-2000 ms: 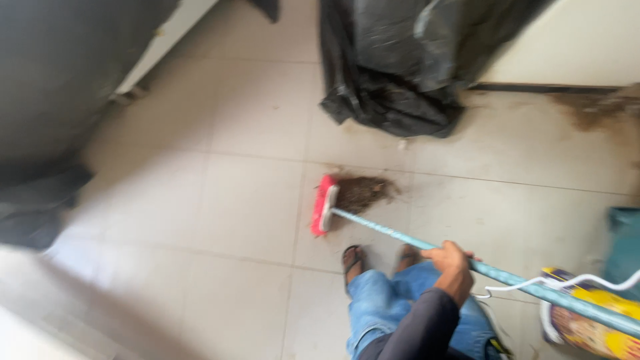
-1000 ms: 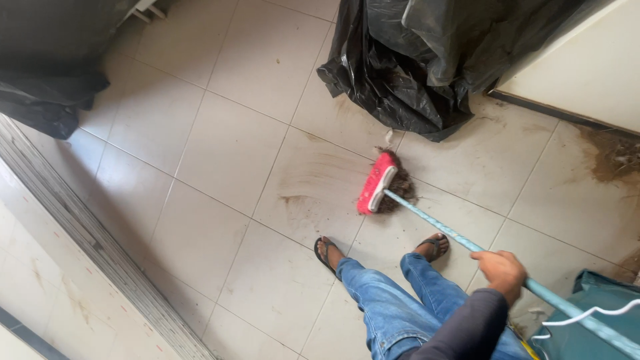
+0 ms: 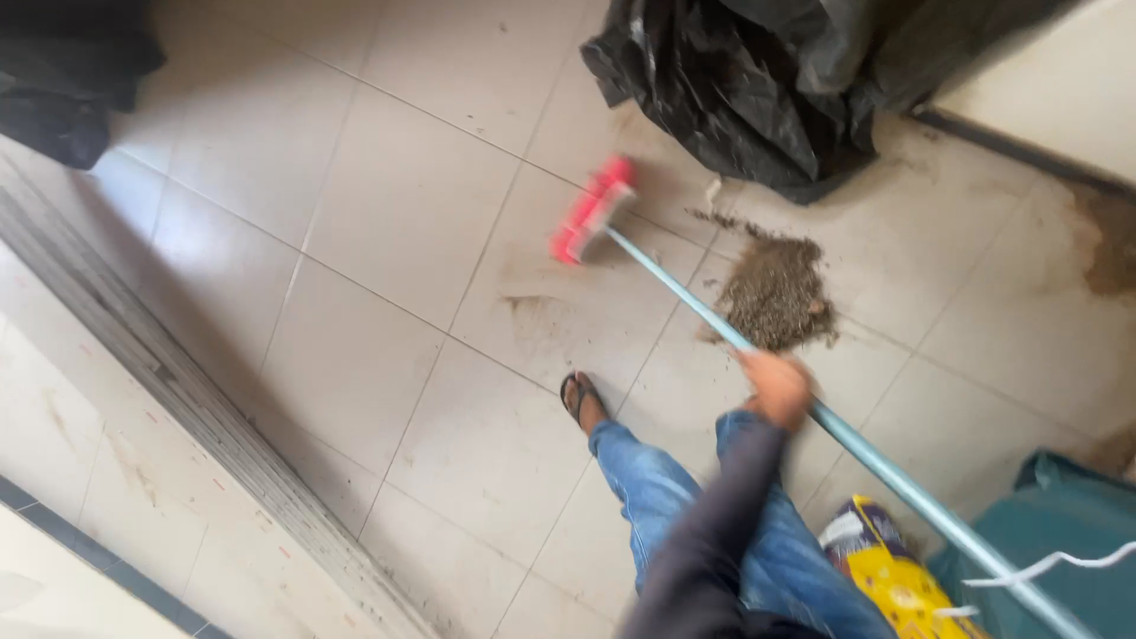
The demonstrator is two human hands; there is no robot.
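Observation:
One hand, which looks like my left hand (image 3: 778, 389), is closed around the light blue broom handle (image 3: 914, 497), right of centre. The handle runs from the lower right up to a red and white broom head (image 3: 593, 210), blurred, on the tiled floor near the top centre. A pile of brown debris (image 3: 775, 297) lies beside the handle, just above the hand, with a thin trail towards a black plastic sheet. My right hand is not visible.
Black plastic sheeting (image 3: 754, 106) hangs at the top right, more (image 3: 53, 98) at the top left. A sliding-door track (image 3: 177, 390) crosses the left. A yellow and purple bag (image 3: 896, 577) and a teal bag (image 3: 1047, 524) stand lower right. My sandalled foot (image 3: 583, 401) is on the tiles.
The broom head has moved off the debris pile, to its left, leaving the pile exposed. The hand stays on the handle. The yellow bag shows more than one second ago.

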